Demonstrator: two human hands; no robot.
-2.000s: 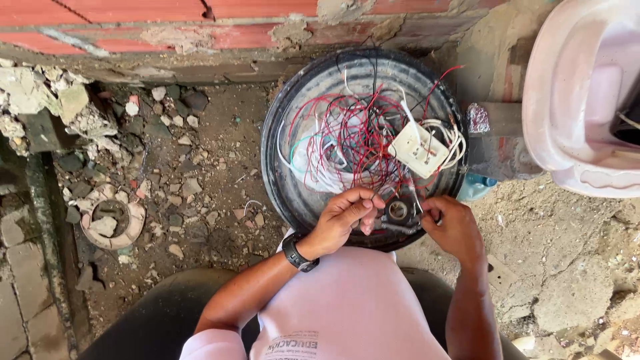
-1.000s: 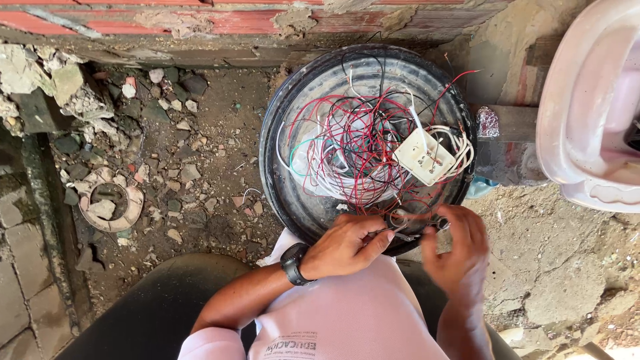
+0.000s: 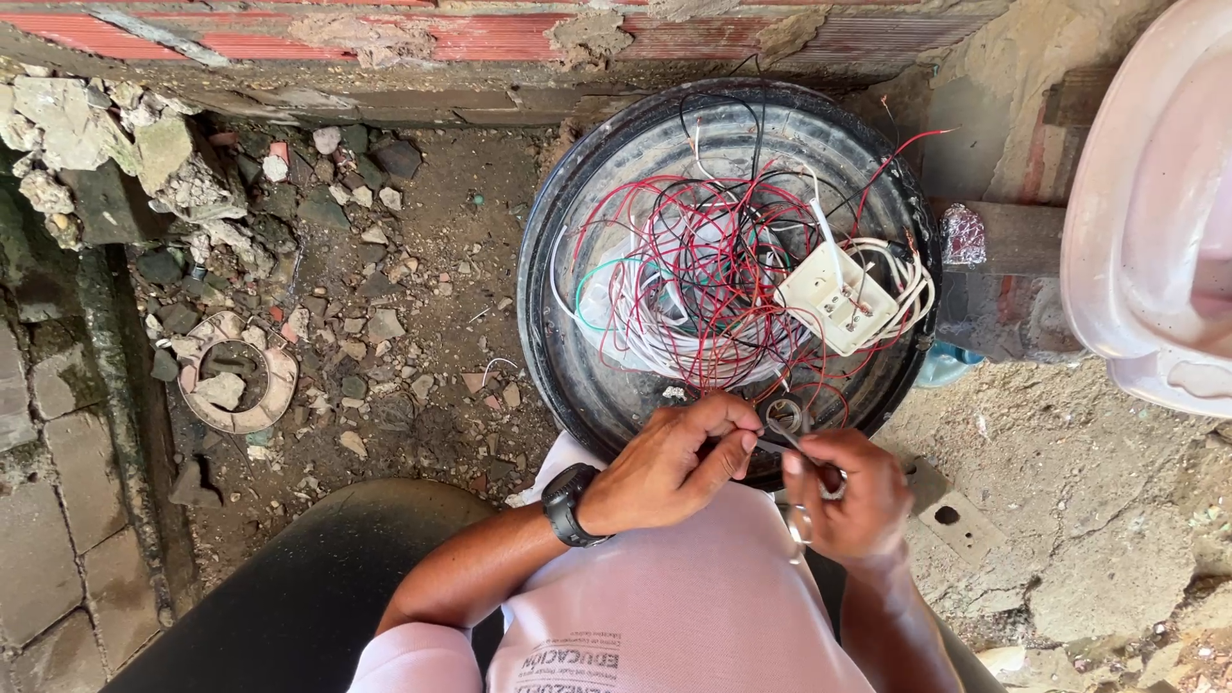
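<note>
Scissors with metal blades are in my right hand, the finger loops below its fingers. My left hand, with a black watch on the wrist, pinches something small at the blades; what it is, I cannot tell. Both hands are over the near rim of a round black tub. In the tub lies a tangle of red, black and white wires on a coil of white cable. A cream plastic electrical box rests at the tangle's right. A roll of tape sits just beyond my fingers.
A brick wall runs behind the tub. At the right edge stands a pale pink plastic basin. Crumpled foil lies beside the tub. Rubble and a broken ring-shaped piece cover the ground at left.
The scissors show plainly in my right hand now, with their blades at my left fingertips. Two seconds ago the fingers of both hands were near the tape roll.
</note>
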